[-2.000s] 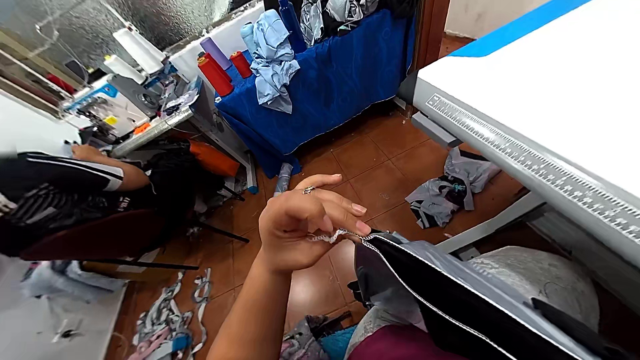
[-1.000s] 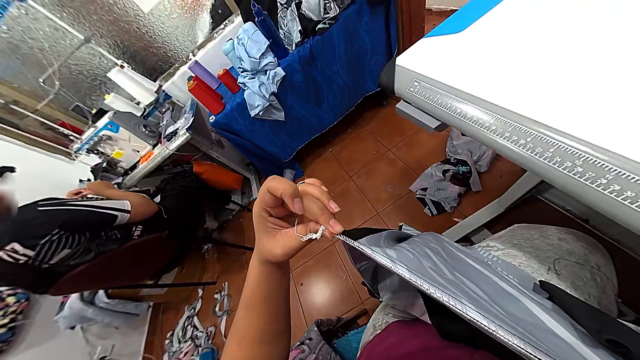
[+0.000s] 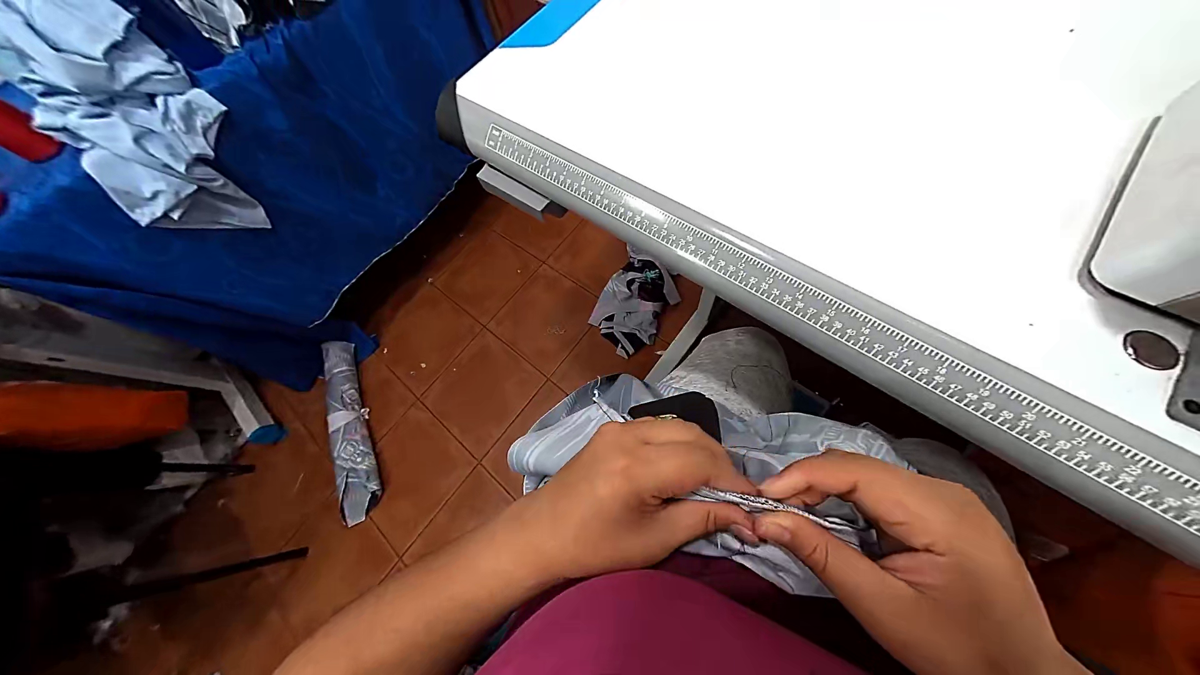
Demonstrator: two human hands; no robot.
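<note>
A grey patterned garment piece (image 3: 581, 422) with a black part lies gathered over my lap. My left hand (image 3: 647, 487) pinches its stitched seam between thumb and fingers. Close beside it, my right hand (image 3: 881, 544) pinches the same seam, with the fingertips of both hands almost touching. The overlocked edge runs between the two thumbs and forefingers. Folds of the fabric hang below and behind the hands, so part of the garment is hidden.
A white sewing table (image 3: 797, 169) with a ruler edge stands in front and right, a machine base (image 3: 1153, 216) on it. Pale blue cloth (image 3: 141, 122) lies on a blue-draped table (image 3: 309, 141). A fabric scrap (image 3: 633, 300) and a rolled bundle (image 3: 352, 431) lie on the tiled floor.
My left hand, raised with a thread end at the seam's tip before, is now lower on the fabric. My right hand has come into view, pinching the seam. The view has shifted right.
</note>
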